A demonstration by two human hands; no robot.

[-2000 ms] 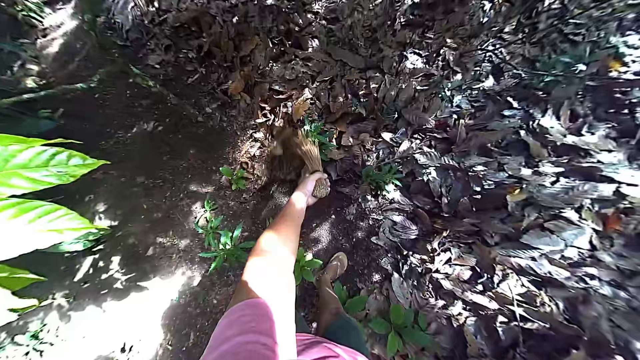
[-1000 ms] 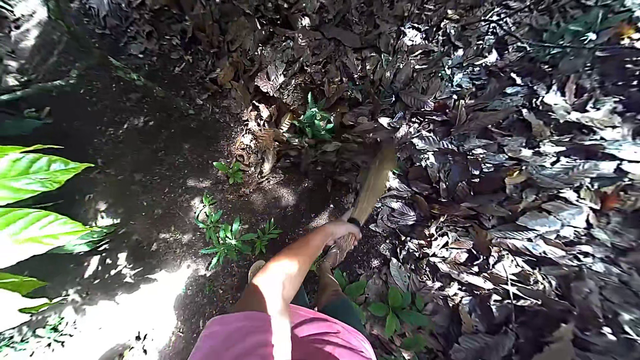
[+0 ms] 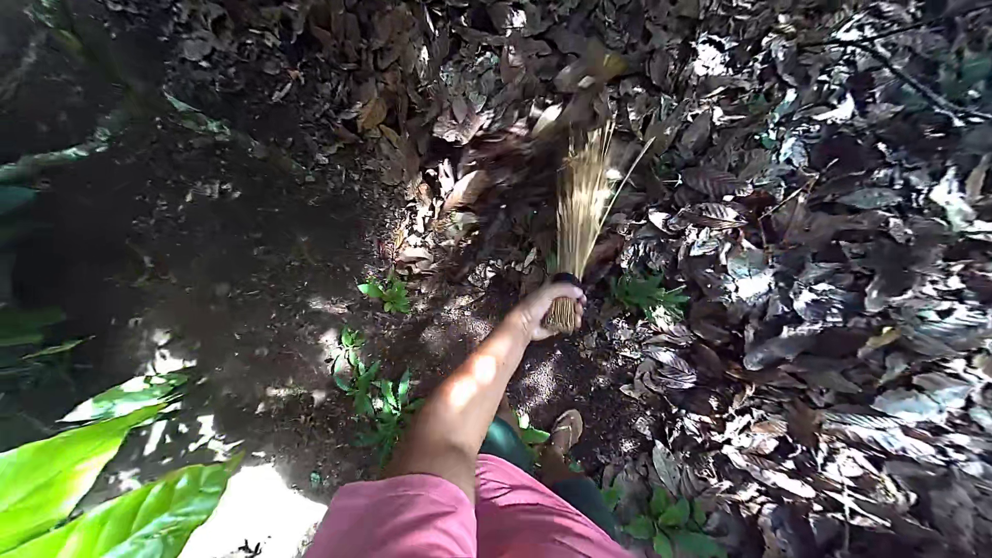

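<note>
My left hand (image 3: 552,308) reaches forward from the pink sleeve and is closed around the bound base of a hand broom (image 3: 581,209) made of thin, stiff straw-coloured fibres. A dark band wraps the broom just above the hand, and the cut ends of the fibres show below the fingers. Its bristles point away from me and fan out over brown dry leaves (image 3: 469,190), slightly blurred. Some of the leaves near the bristles are blurred too. My right hand is out of view.
Dry leaf litter (image 3: 814,325) covers the right and far ground. Dark bare soil (image 3: 232,256) lies left. Small green plants (image 3: 387,296) grow near the arm. Large green leaves (image 3: 116,480) hang at lower left, a branch (image 3: 62,159) lies upper left, and my sandalled foot (image 3: 567,430) stands below the hand.
The broom, pointing up and left two seconds ago, swung to the right and tilted rightward one second ago. Now it points nearly straight ahead, with my left hand farther forward than one second ago.
</note>
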